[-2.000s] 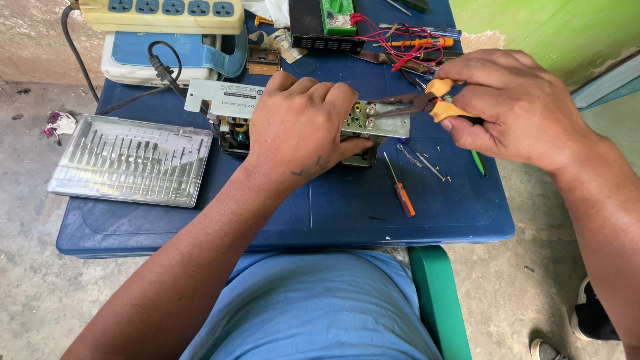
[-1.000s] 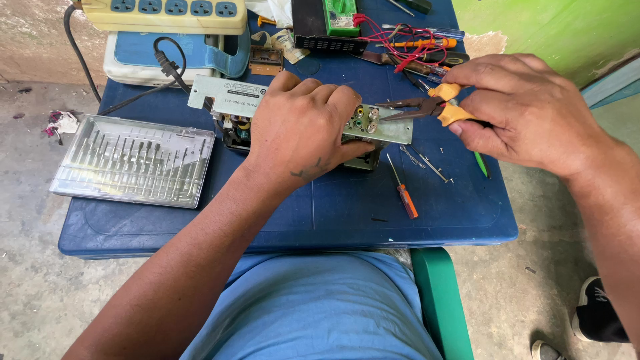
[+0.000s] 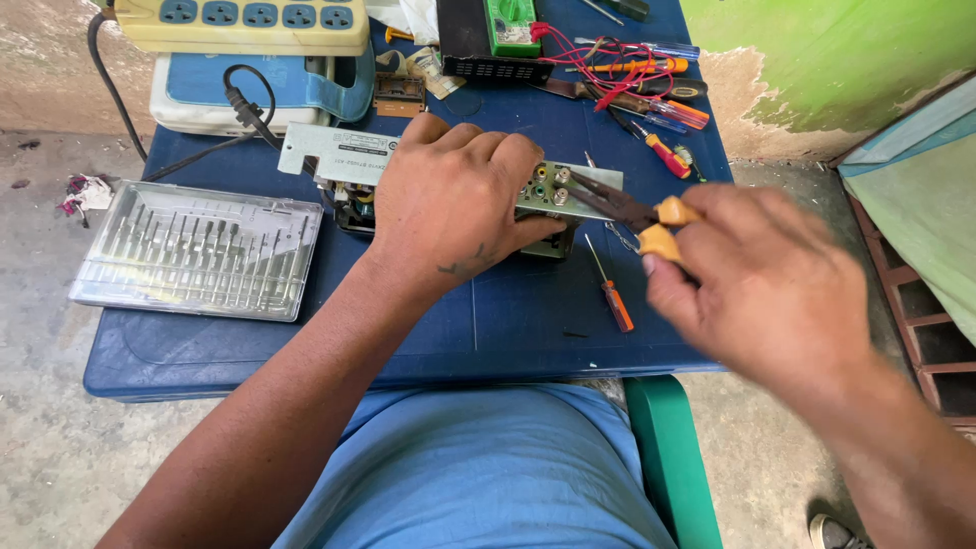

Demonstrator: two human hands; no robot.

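Observation:
My left hand (image 3: 461, 202) grips an electronic device with a metal rear panel (image 3: 343, 156) that bears writing, its thumb near the lower edge. Round sockets (image 3: 561, 197) show on the panel to the right of that hand. My right hand (image 3: 762, 282), slightly blurred, is closed around yellow-handled pliers (image 3: 618, 206). Their dark jaws reach the sockets at the panel's right part; whether they pinch one is not clear. Wires and parts show inside the device's left end, while my left hand hides its middle. A small screwdriver with an orange handle (image 3: 616, 305) lies below the pliers.
On the blue table (image 3: 381, 351), a clear case of small bits (image 3: 198, 252) lies left. Behind are a power strip (image 3: 244, 34), a green multimeter (image 3: 512, 27) on a black box (image 3: 473, 67), red wires (image 3: 610, 65) and several screwdrivers. A red-and-yellow screwdriver (image 3: 666, 156) lies at the right.
My right hand has shifted slightly with the pliers, whose angle against the panel has become steeper. My left hand still holds the device.

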